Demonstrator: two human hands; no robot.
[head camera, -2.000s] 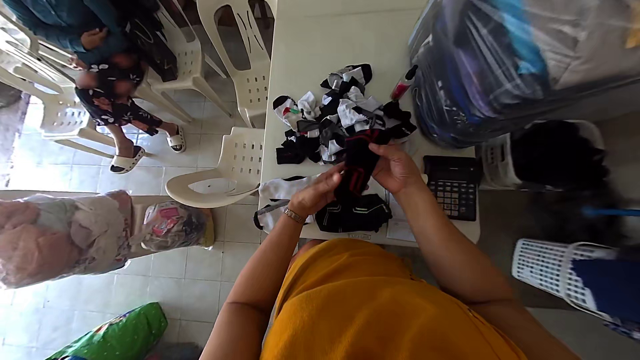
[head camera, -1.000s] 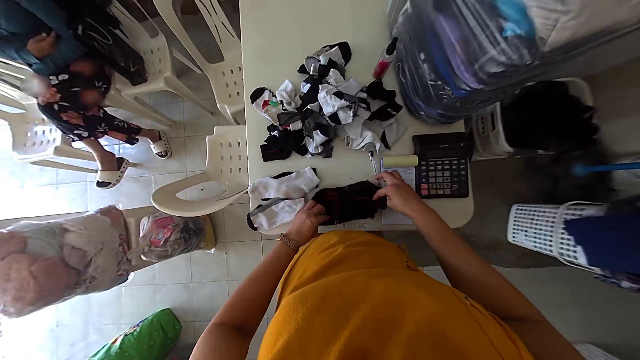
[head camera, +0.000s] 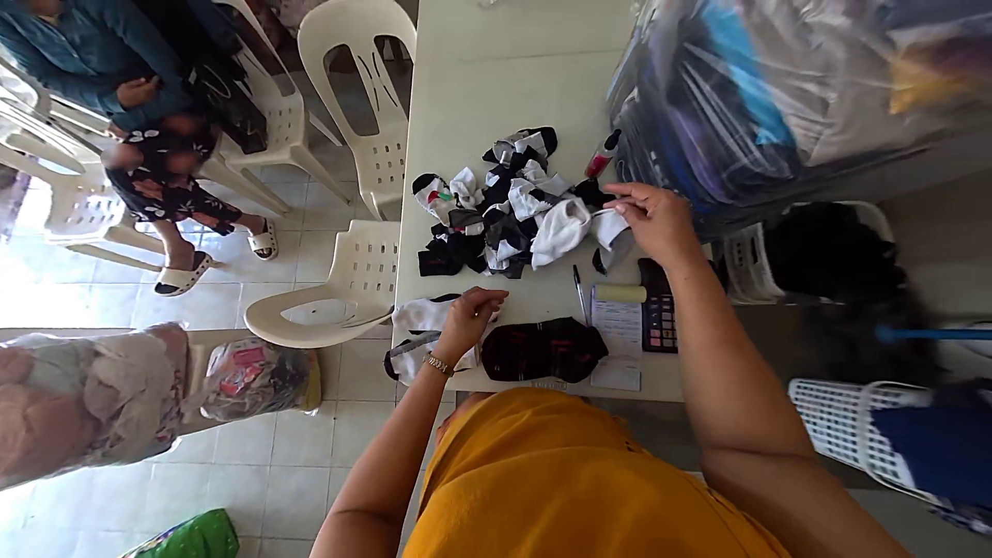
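A heap of black, white and grey socks (head camera: 508, 213) lies on the white table. My right hand (head camera: 651, 225) is at the heap's right edge, its fingers on a white and grey sock (head camera: 612, 232). Near the table's front edge my left hand (head camera: 469, 325), with a metal-band watch at the wrist, hovers over white and grey socks (head camera: 422, 316) and seems to hold nothing. Black socks with red marks (head camera: 542, 350) lie flat to the right of it. Beside them are a pen (head camera: 580, 293), a receipt pad (head camera: 618, 325) and a black calculator (head camera: 659, 310), partly hidden by my right arm.
A small red bottle (head camera: 602, 155) stands by a large plastic-wrapped bundle of clothes (head camera: 744, 93). White baskets (head camera: 833, 403) are at the right. White plastic chairs (head camera: 364, 271) line the table's left side, where a person (head camera: 155, 101) sits. Bagged textiles (head camera: 93, 395) lie lower left.
My right hand has left the black socks and reached out to the heap. My left hand has lifted off the black socks, which now lie flat on the table.
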